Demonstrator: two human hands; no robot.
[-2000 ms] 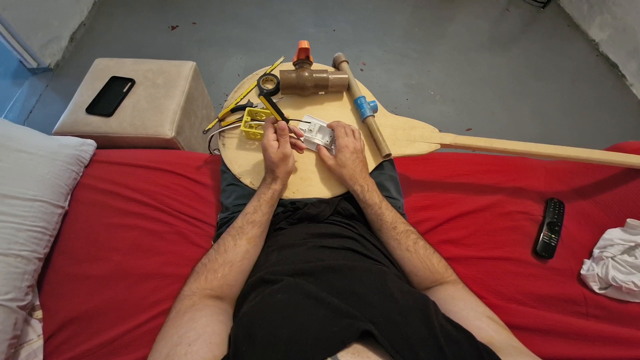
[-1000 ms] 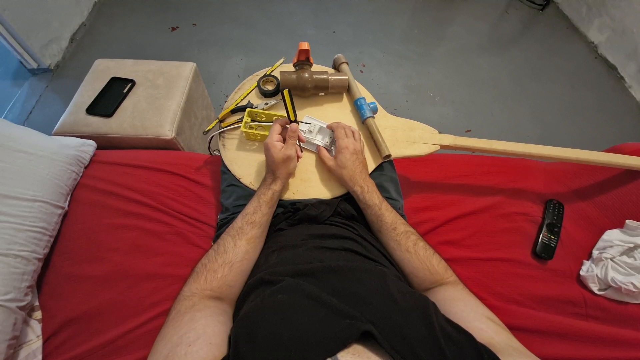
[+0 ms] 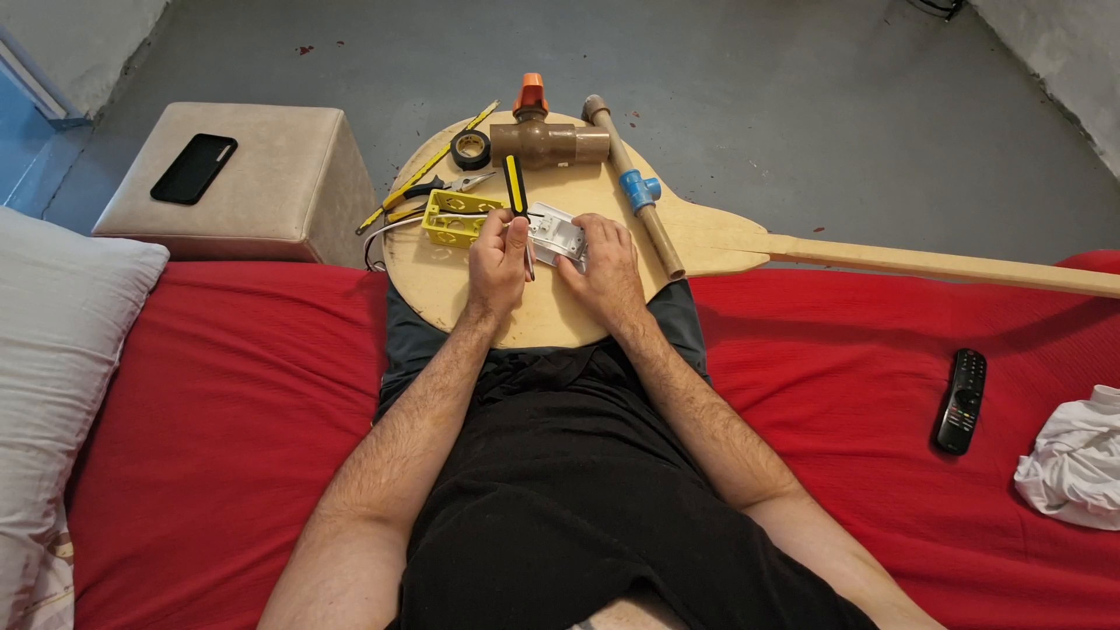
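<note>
My left hand [image 3: 500, 267] grips a screwdriver with a yellow and black handle [image 3: 514, 182]; the handle points away from me and the shaft comes out below my fingers. Under and beside that hand run wires [image 3: 464, 215], which pass through a yellow plastic electrical box [image 3: 448, 229]. My right hand [image 3: 605, 267] holds a white plastic electrical fitting [image 3: 555, 234] by its right side, against the round wooden board [image 3: 560, 325] on my lap. The fitting's inner side, with small metal parts, faces up. The screwdriver's tip is close to the fitting's left edge; contact cannot be told.
On the board lie a brown valve [image 3: 549, 144] with orange handle, a brown pipe [image 3: 658, 241] with blue tee, black tape [image 3: 471, 150], pliers [image 3: 442, 185] and a yellow folding rule [image 3: 429, 166]. A phone [image 3: 194, 168] rests on the pouf [image 3: 319, 188]. A remote [image 3: 961, 401] lies right.
The screwdriver in my left hand has swung from a slant to nearly upright, its handle now pointing away from me. My right hand has stayed at the white fitting.
</note>
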